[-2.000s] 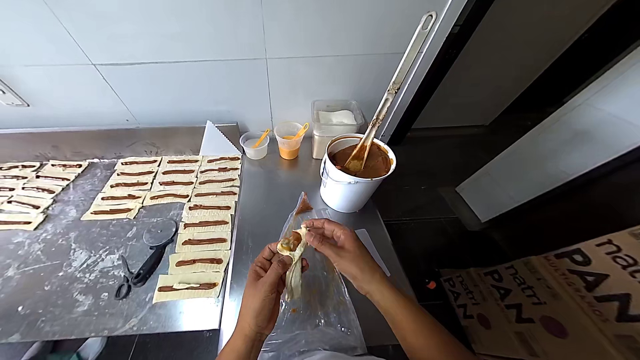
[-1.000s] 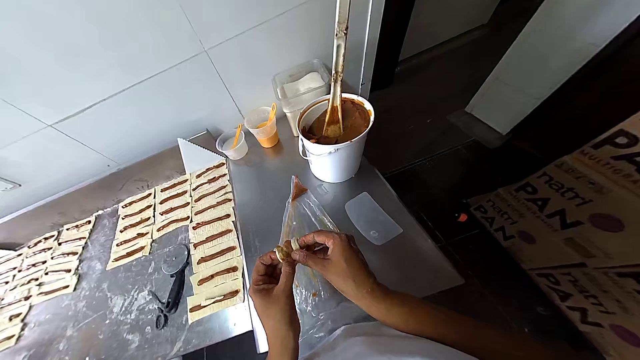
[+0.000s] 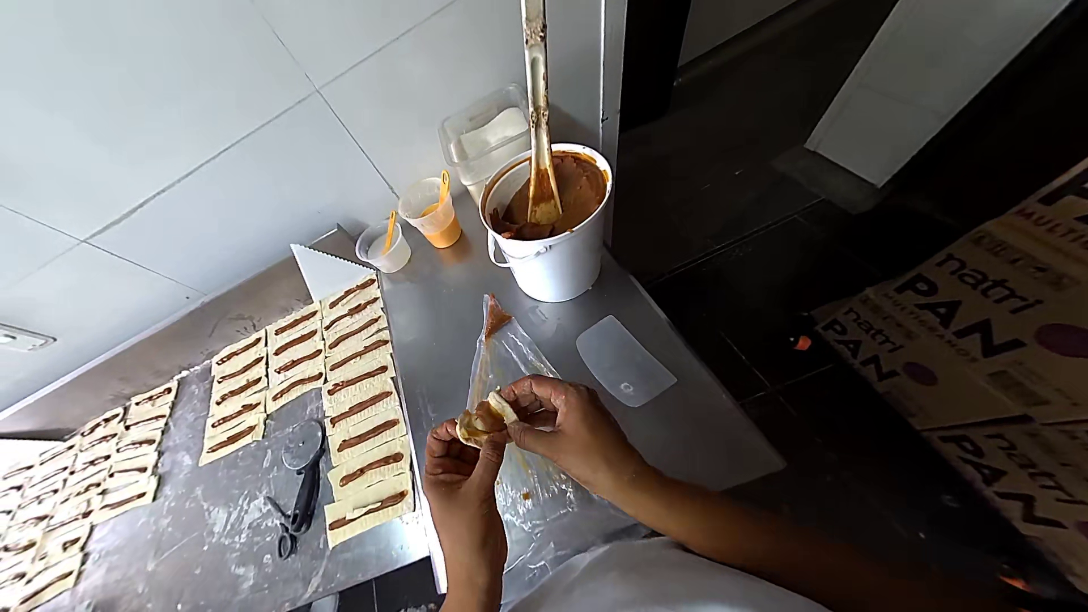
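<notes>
Between my fingers is a small piece of pale dough with brown filling [image 3: 483, 423]. My left hand [image 3: 466, 476] pinches its left side, and my right hand [image 3: 571, 429] grips its right end. Beneath both hands lies a clear plastic piping bag [image 3: 531, 484] smeared with filling, its brown tip pointing towards the bucket. To the left, rows of dough rectangles [image 3: 367, 435] each bear a brown strip of filling. A pizza cutter [image 3: 306, 476] with a black handle rests beside them.
A white bucket [image 3: 557, 268] of brown filling holds a long spatula [image 3: 541, 110]. Near the wall stand two plastic cups [image 3: 442, 223] with orange sticks and a clear tub [image 3: 484, 140]. A toothed scraper [image 3: 331, 270] and a translucent scraper [image 3: 625, 361] lie on the metal table. Cardboard boxes [image 3: 977, 331] are at right.
The view has turned. The dough, held up with its filling showing two seconds ago, remains between both hands, now stretched sideways between the fingertips.
</notes>
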